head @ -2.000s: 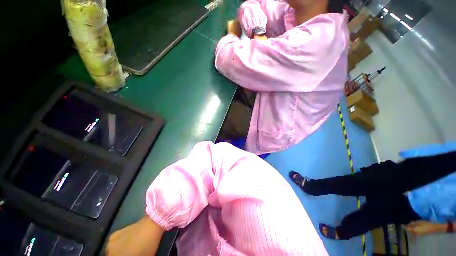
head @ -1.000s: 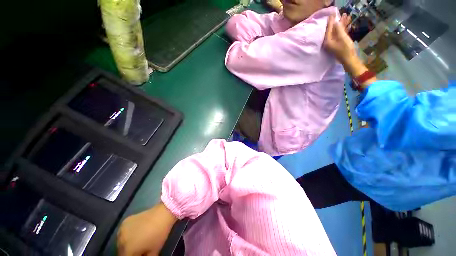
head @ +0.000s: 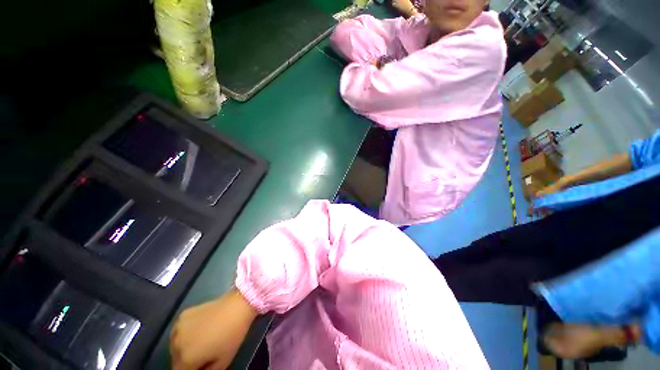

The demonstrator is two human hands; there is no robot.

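A black foam tray [head: 246, 172] lies on the green bench at the left. Three phones show in its slots: an upper one [head: 189, 160], a middle one [head: 141, 242] and a lower one [head: 87, 329]. Each dark screen shows small white and green text, and a clear, shiny patch covers part of the glass. My right hand [head: 210, 332] is bare and bent down at the bench's near edge, right of the tray and apart from the phones. Its fingers are turned away and partly cut off, so its grip is hidden. My left hand is not in view.
A yellow-wrapped post [head: 187, 61] stands behind the tray, beside a dark flat mat [head: 268, 47]. A person in pink [head: 441, 108] sits along the bench with folded arms. A person in blue [head: 608, 289] is at the right. Cartons [head: 539, 101] stand beyond.
The view has shifted, so tray and bench sit further right than in the earliest frame. The person in blue's raised hand is now lower. My right hand stays by the bench edge.
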